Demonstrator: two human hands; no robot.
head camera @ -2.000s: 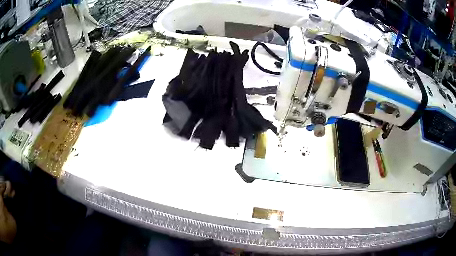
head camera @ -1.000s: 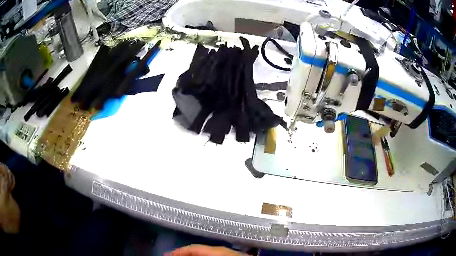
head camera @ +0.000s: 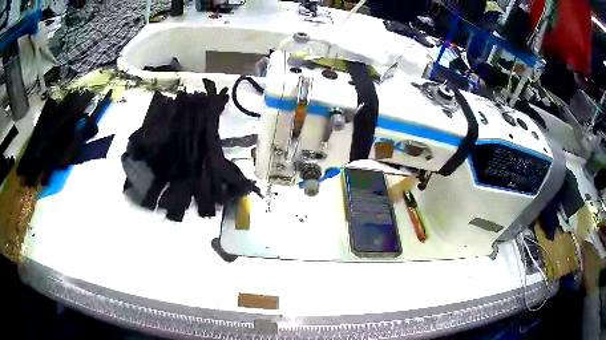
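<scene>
Neither my left hand nor my right hand is in the picture. A ragged heap of black fabric strips (head camera: 183, 146) lies on the white table, left of the sewing machine's needle area, with a grey patch (head camera: 138, 179) on its left side. A flatter pile of narrow black strips (head camera: 56, 133) lies further left, partly over a blue sheet (head camera: 56, 182). The white sewing machine (head camera: 319, 119) with a blue stripe stands at centre right. A mobile phone (head camera: 372, 211) lies on the machine bed, its screen lit.
Thread snips or a similar orange-red tool (head camera: 415, 218) lie beside the phone. Brown cardboard (head camera: 14, 212) is at the left edge. A measuring tape (head camera: 166, 317) runs along the front edge. The dark control panel (head camera: 510, 167) is at right. A red cloth (head camera: 570, 33) hangs top right.
The view has turned right, so the table things sit further left in the picture. The phone screen, dark at first, is lit. A hand at the bottom edge one second ago is out of view.
</scene>
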